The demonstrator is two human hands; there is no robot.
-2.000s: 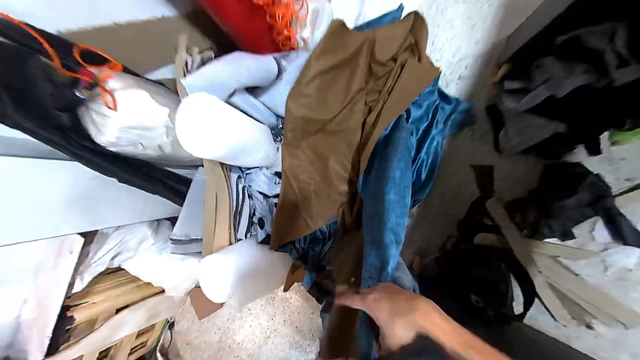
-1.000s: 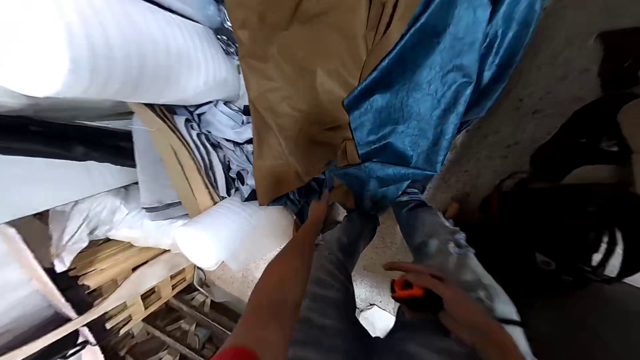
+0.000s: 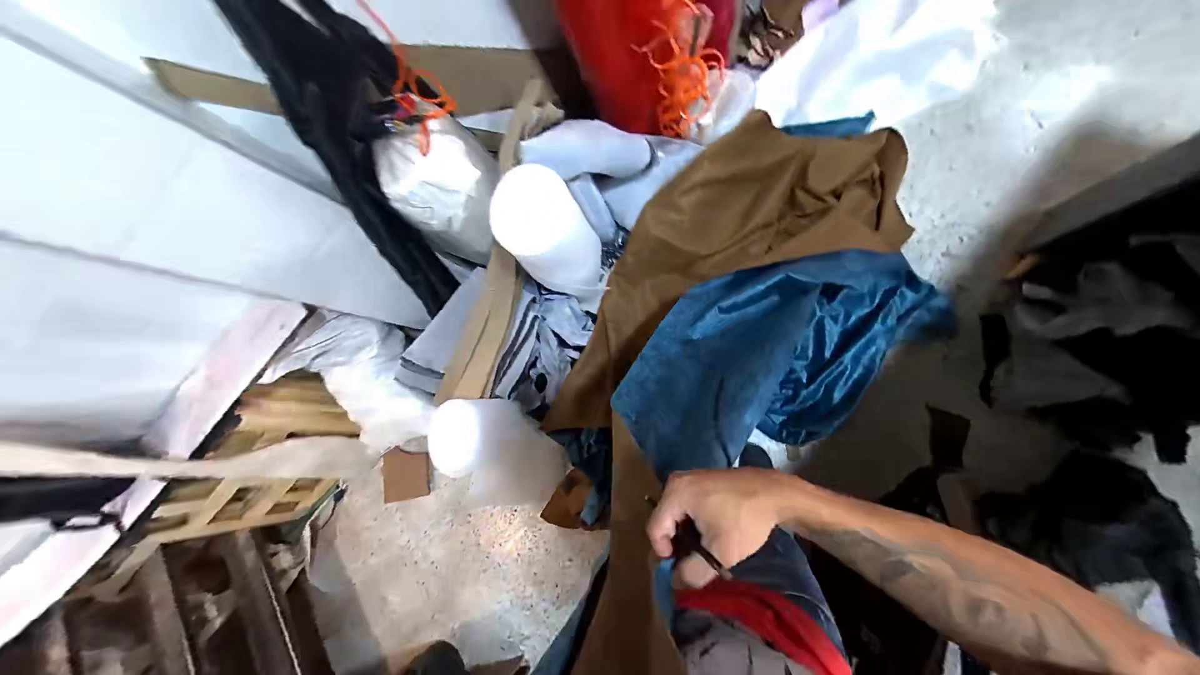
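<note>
My right hand is closed around a small dark tool whose kind I cannot make out, at the lower middle of the view. Its fingers also touch the lower part of the blue shiny fabric. Beside and partly under that lies brown fabric, with a long strip hanging down toward my body. A bit of red cloth shows just below the hand. My left hand is out of view.
White foam rolls and cardboard strips stand left of the fabric. A wooden pallet is at lower left. Orange string hangs over a red bundle. Dark cloth scraps lie at right.
The left hand, seen reaching to the fabric one second ago, has left the view. The right hand has moved up to the fabric's lower edge. The view has shifted a lot.
</note>
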